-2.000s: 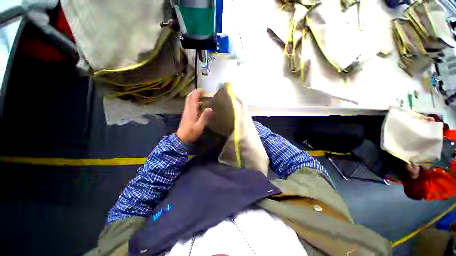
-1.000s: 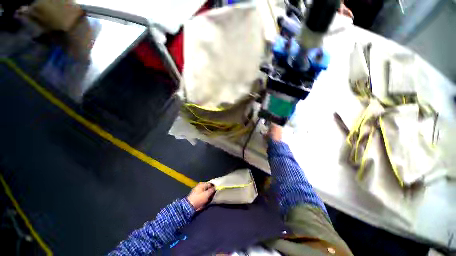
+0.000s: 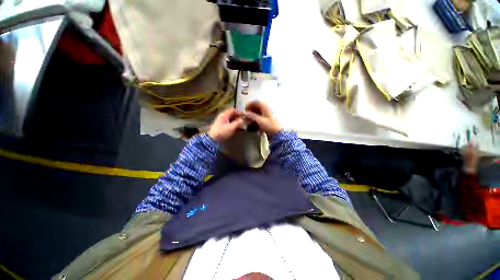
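Note:
My left hand (image 3: 226, 125) and my right hand (image 3: 263, 117) are close together at the front edge of the white table, just below the press (image 3: 245, 44). Both hold the upper edge of a beige bag (image 3: 251, 149) with yellow binding, which hangs down between my forearms in front of the apron. The fingertips are pinched near each other at the bag's edge. Whether a small fastener is between them cannot be told. The press has a black head, a green panel and a blue body.
A stack of beige bags (image 3: 170, 44) with yellow edges stands left of the press. A loose heap of bags (image 3: 384, 54) lies to the right, with more bags (image 3: 477, 60) beyond. A dark blue bin (image 3: 452, 15) is at the far right back. A person's orange sleeve (image 3: 492, 208) shows at the right edge.
The view has swung back from its tilt. My right hand has come back from beside the press, and my left hand has moved up with the bag to meet it.

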